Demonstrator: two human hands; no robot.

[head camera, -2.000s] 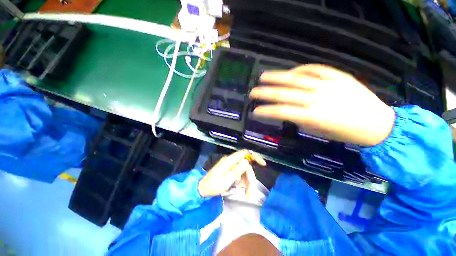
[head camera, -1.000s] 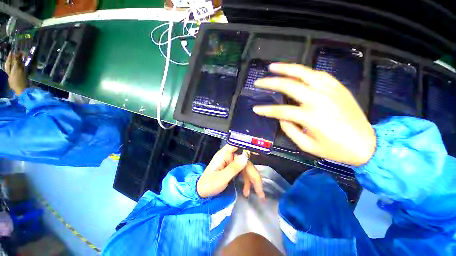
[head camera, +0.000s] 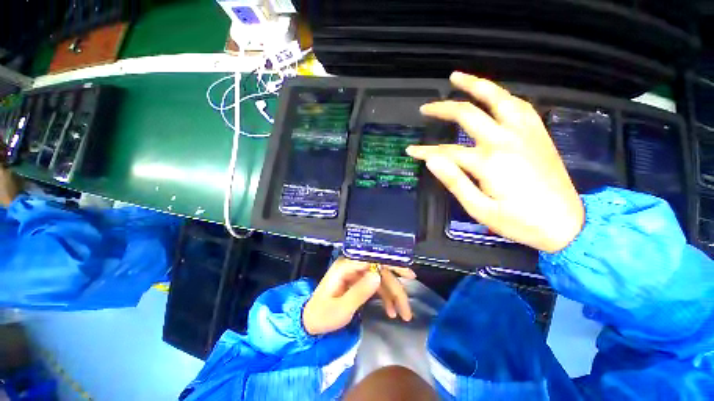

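A smartphone with green text lines on its dark screen lies in the second slot of the black phone tray, its bottom edge over the tray's front rim. My left hand is at that bottom edge, fingertips pinched on a tiny yellow plug; whether the plug is in the phone is hidden. My right hand hovers over the third slot, fingers spread, holding nothing, one fingertip at the phone's right edge. Another phone with green text lies in the leftmost slot.
Black stacked trays stand behind. A white cable and looped thin wire cross the green mat near a white power strip. A filled tray and a co-worker's blue sleeve are at left. Lower trays sit below the bench edge.
The phone's screen has gone from a red strip at the bottom to green text lines. My right hand has moved off the screen towards the right. My left hand stays at the phone's bottom edge.
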